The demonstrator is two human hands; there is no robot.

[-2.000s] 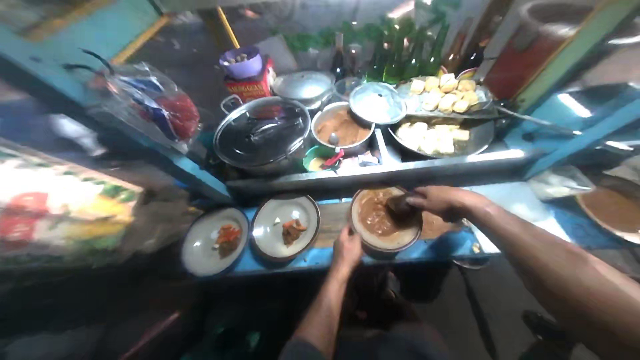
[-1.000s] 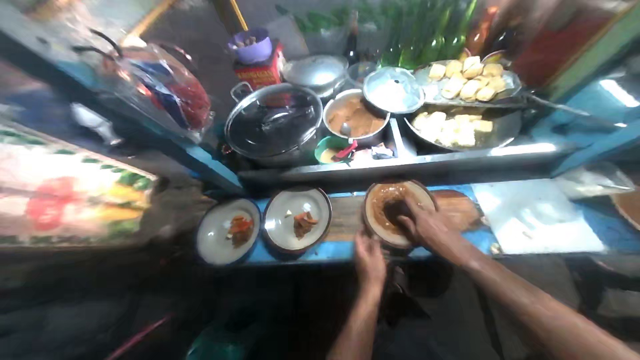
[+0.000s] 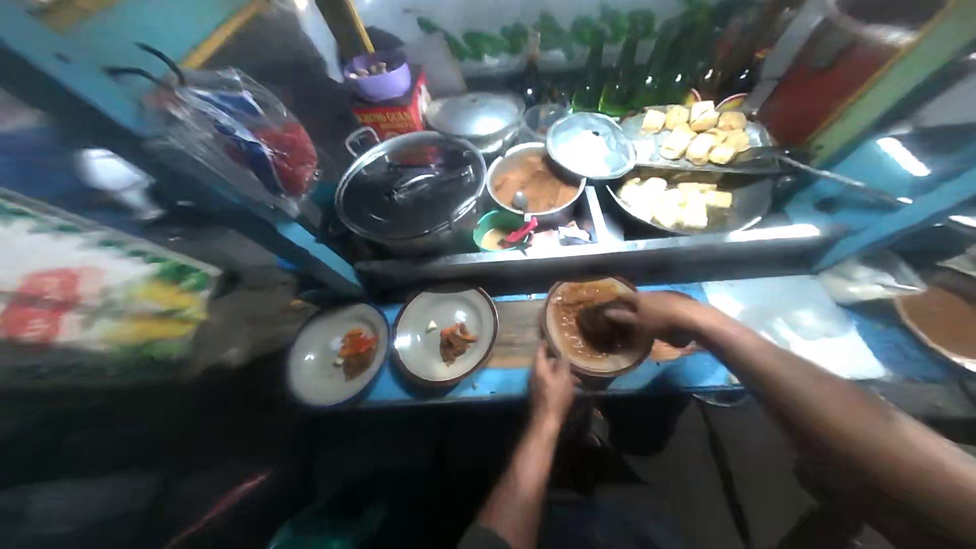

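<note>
A round plate or shallow bowl (image 3: 566,345) with brown sauce lies on the blue and wooden ledge. Over its right side my right hand (image 3: 662,316) grips a dark pestle-like tool (image 3: 606,326) whose end is in the sauce. My left hand (image 3: 553,381) is at the lower left rim; its fingers hold the edge. To the left, a pale plate with a brown rim (image 3: 419,358) carries a small heap of orange and brown paste (image 3: 456,341). A second pale plate (image 3: 311,370) farther left bears similar paste (image 3: 356,353).
Behind the metal edge stand a lidded pot (image 3: 412,187), a pot of brown sauce (image 3: 537,183), a green cup (image 3: 492,230), a wok with white pieces (image 3: 679,204) and a tray of fried tofu-like pieces (image 3: 698,133). White paper (image 3: 801,328) lies right; a plastic bag (image 3: 259,145) hangs left.
The right hand and its dark tool have shifted about within the sauce dish. The left hand, below the dish's rim one second ago, is now against it.
</note>
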